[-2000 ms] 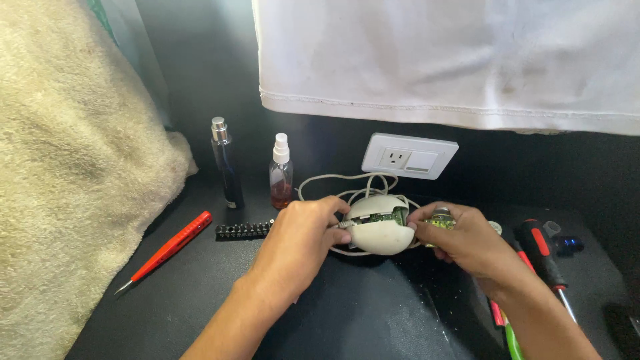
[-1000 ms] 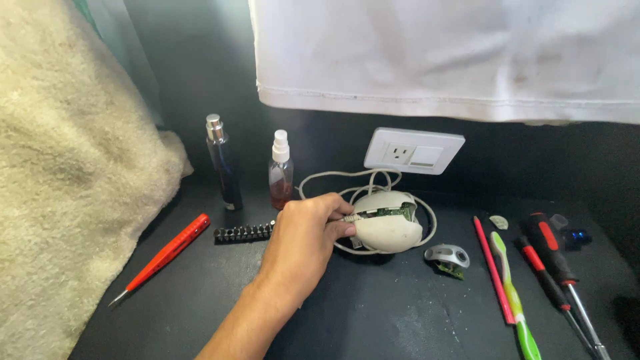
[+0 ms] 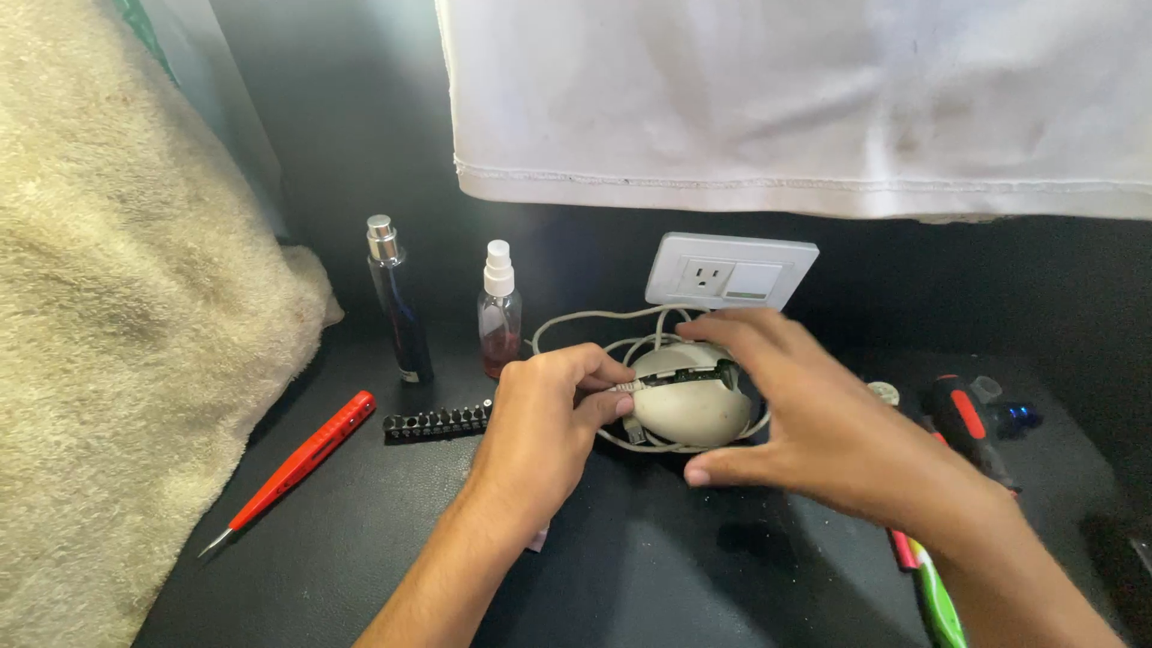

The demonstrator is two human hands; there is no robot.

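Note:
A beige computer mouse (image 3: 691,409) with a gap along its top, green circuit board showing inside, lies on its coiled cable (image 3: 589,315). My left hand (image 3: 553,414) pinches the ribbed cable end at the left edge of the mouse between thumb and fingertips. Around the right side of the mouse, my right hand (image 3: 792,405) is spread wide, thumb below and fingers above, holding nothing; whether its fingers touch the shell I cannot tell. Part of a USB plug (image 3: 635,432) shows beside the mouse. A black row of screwdriver bits (image 3: 436,423) lies left of my left hand.
Red tweezers (image 3: 301,463) lie at the left, near a fluffy blanket (image 3: 135,315). Behind stand a dark spray bottle (image 3: 399,310) and a clear spray bottle (image 3: 499,315). A wall outlet (image 3: 731,272) is behind the mouse. At the right are a red-black screwdriver (image 3: 967,418) and a green toothbrush (image 3: 940,598).
My right hand, on a small part two seconds ago and out of view one second ago, is back beside the mouse with fingers spread. My left hand has stayed at the cable end.

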